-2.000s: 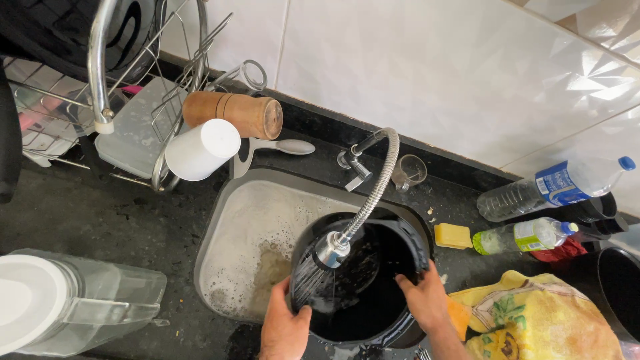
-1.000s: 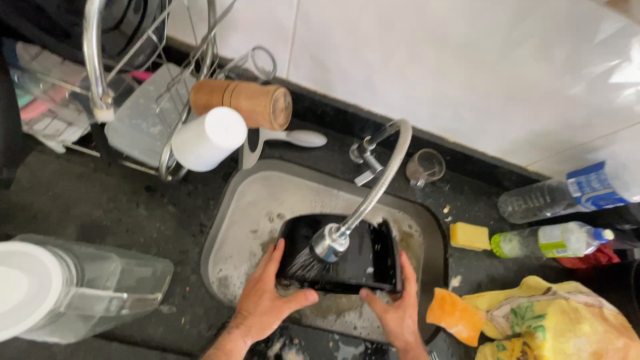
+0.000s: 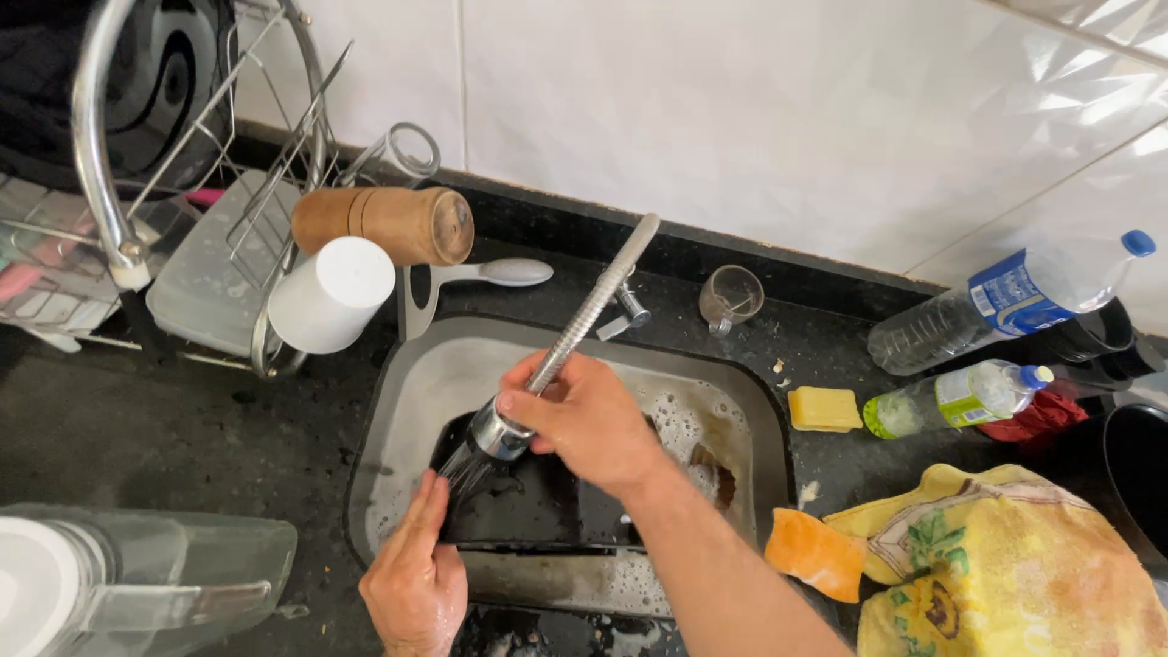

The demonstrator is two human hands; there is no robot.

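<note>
My right hand [image 3: 589, 415] is closed around the chrome spray head [image 3: 500, 429] at the end of a flexible metal faucet hose [image 3: 593, 306]. Water sprays from it down and to the left onto a black container [image 3: 525, 506], which lies in the stainless steel sink [image 3: 411, 383]. My left hand [image 3: 420, 570] is against the container's left side, its fingers near the spray and stretched out together; whether it grips the rim cannot be told. Suds and some brown residue [image 3: 716, 479] lie in the right part of the sink. The right forearm covers part of the container.
Left: a wire dish rack [image 3: 265, 351], a wooden cylinder [image 3: 383, 224], a white cup [image 3: 333, 294] and a clear lidded pitcher [image 3: 182, 575]. Right: a glass cup [image 3: 730, 299], yellow soap bar [image 3: 824, 409], orange sponge [image 3: 815, 554], plastic bottles [image 3: 1004, 301] and a yellow cloth [image 3: 1031, 566].
My right hand has left the black container and taken hold of the spray head, which now points down-left. The container was turned onto its side a second ago and now sits lower left.
</note>
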